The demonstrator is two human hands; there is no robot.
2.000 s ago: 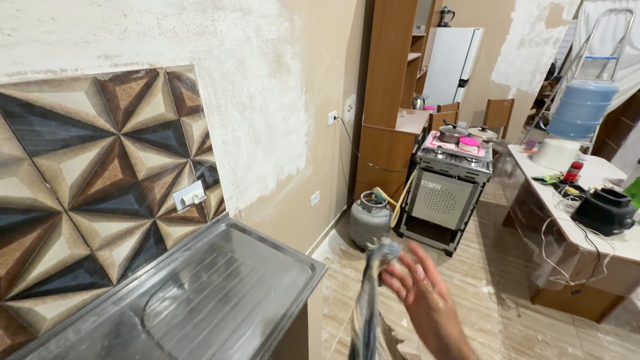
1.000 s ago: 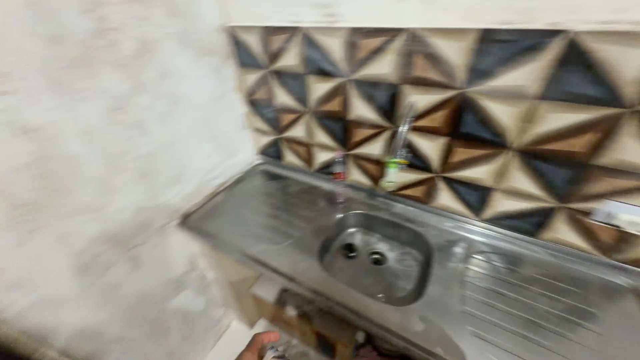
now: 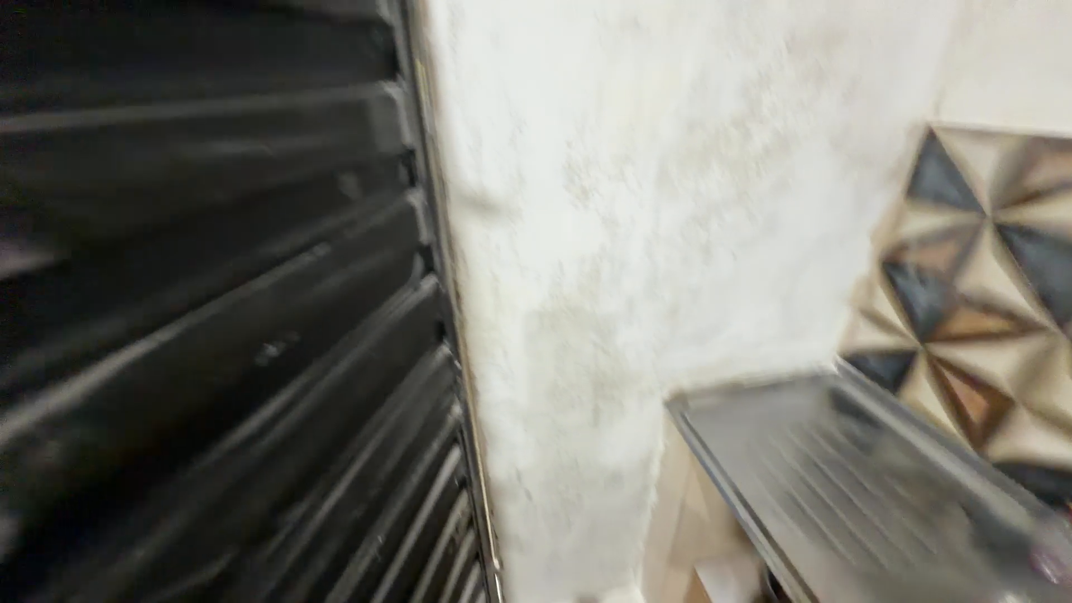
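Neither my left hand nor my right hand shows in the head view now, so what they hold or touch is hidden. At the lower right, the ribbed drainboard of a stainless steel sink countertop [image 3: 846,477] meets the wall. Behind it rise patterned tiles [image 3: 997,343] in beige, brown and dark triangles. The picture is blurred.
A dark slatted metal door or shutter [image 3: 226,318] fills the left side, with its frame edge [image 3: 448,301] running upright. Between it and the sink stands a patchy white plastered wall [image 3: 620,251]. Below the countertop is a beige cabinet side [image 3: 691,519].
The view has swung far left, from the stove and table past the sink bowl to the dark slatted panel. A hand seen in both earlier frames is now out of view.
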